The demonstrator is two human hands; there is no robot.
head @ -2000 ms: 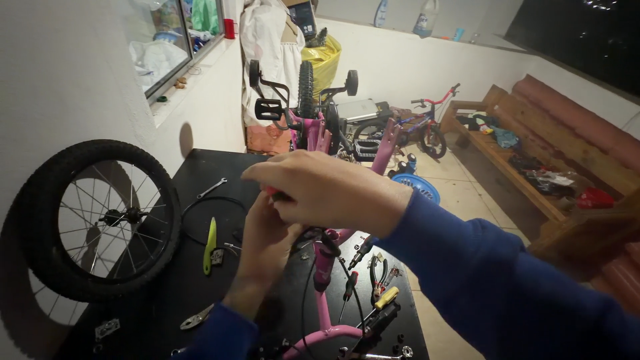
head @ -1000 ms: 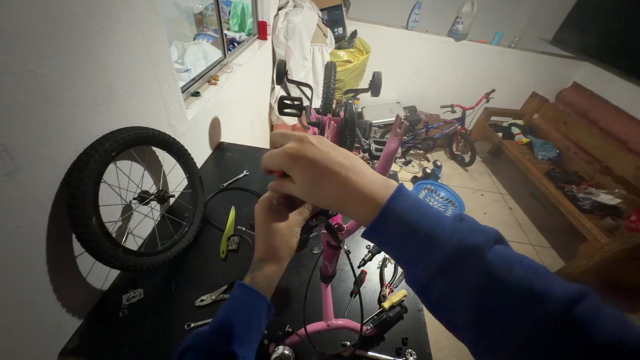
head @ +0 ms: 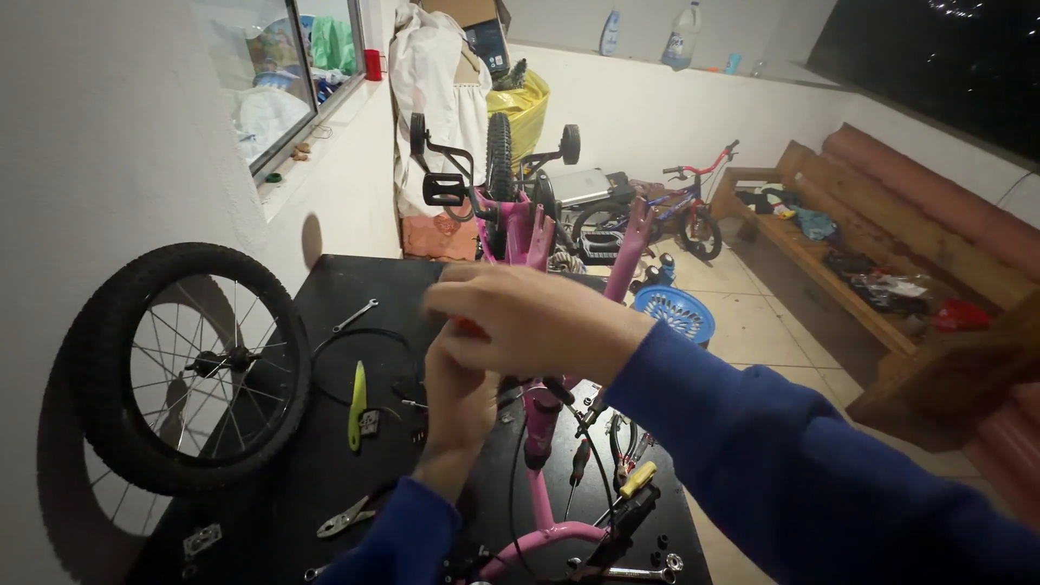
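My right hand (head: 528,321) is closed around something small with a reddish part, mostly hidden by its fingers. Just below it, my left hand (head: 461,398) is curled and touches it; what it holds is hidden. Both are above a black table (head: 366,280), over a pink bicycle frame (head: 540,422) that lies upside down with its fork (head: 627,252) pointing up. A spoked wheel with a black tyre (head: 89,390) leans on the wall at the left. Beside my left hand lie a green-handled knife (head: 356,406) and a combination wrench (head: 356,315).
Slip-joint pliers (head: 345,517) lie at the near left. A red-and-black screwdriver (head: 580,461), a yellow-handled tool (head: 638,479) and loose nuts are at the right. Beyond are a blue basket (head: 674,313), a small bicycle (head: 691,211) and a wooden bench (head: 821,244).
Both hands stay together above the frame, with the right-hand fingers shifting slightly. The view has swung a little.
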